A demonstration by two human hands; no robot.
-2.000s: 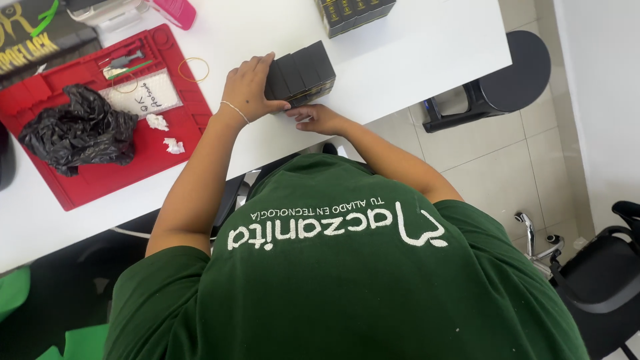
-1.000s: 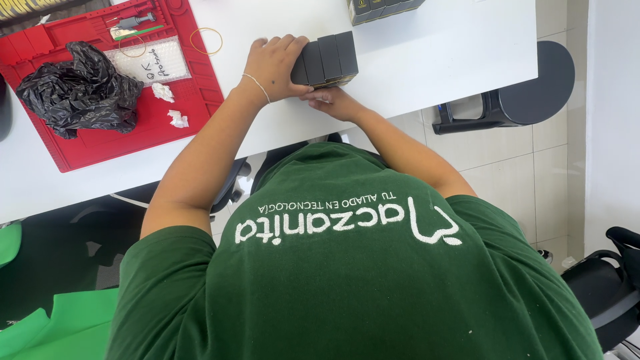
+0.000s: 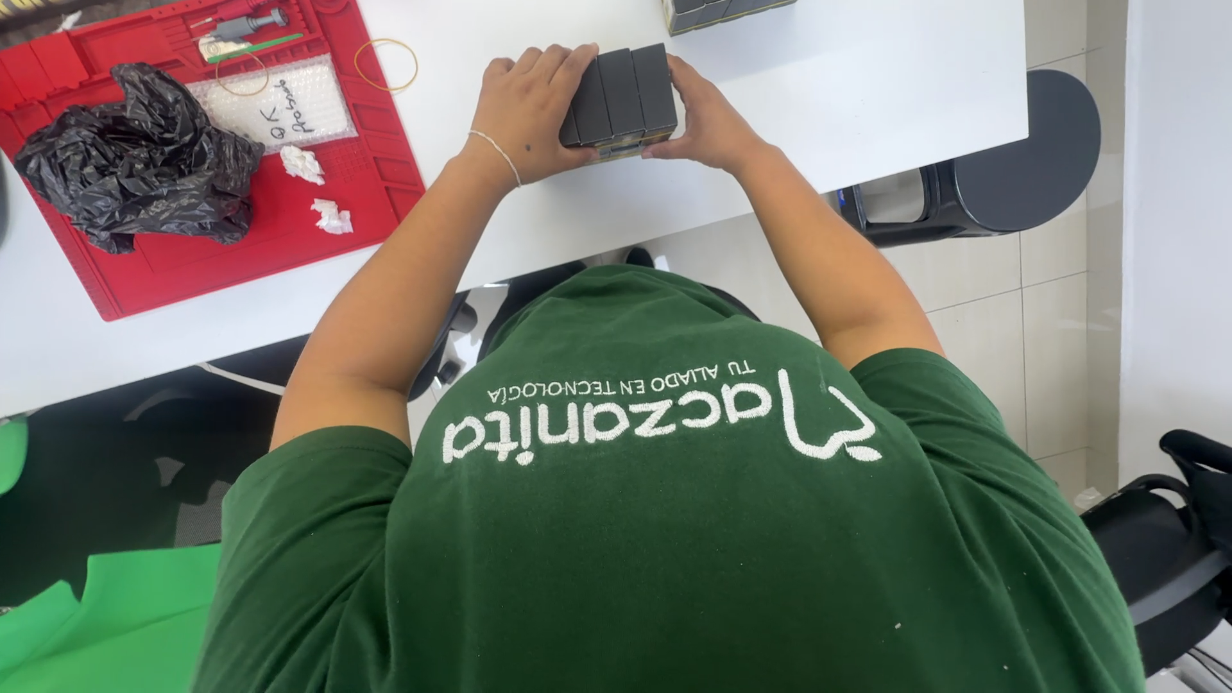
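Several dark boxes (image 3: 621, 93) stand side by side in a row on the white table (image 3: 828, 125). My left hand (image 3: 535, 120), with a thin bracelet at the wrist, presses on the left end of the row, its fingers at the far side and its thumb at the near corner. On the right end rests my right hand (image 3: 707, 120), fingers behind the far corner and thumb at the near one. The row is held between both hands. Another group of dark boxes (image 3: 722, 12) is cut off by the top edge of the view.
On the left, a red work mat (image 3: 279, 241) holds a crumpled black plastic bag (image 3: 144, 159), a bubble-wrap packet (image 3: 289, 101) and crumpled white paper (image 3: 332, 217). A rubber band (image 3: 386, 65) lies beside it. Past the table's right edge is a black stool (image 3: 1025, 154).
My right hand has moved from the near side of the dark boxes to their right end. My left hand stays on the left end. The view has shifted a little.
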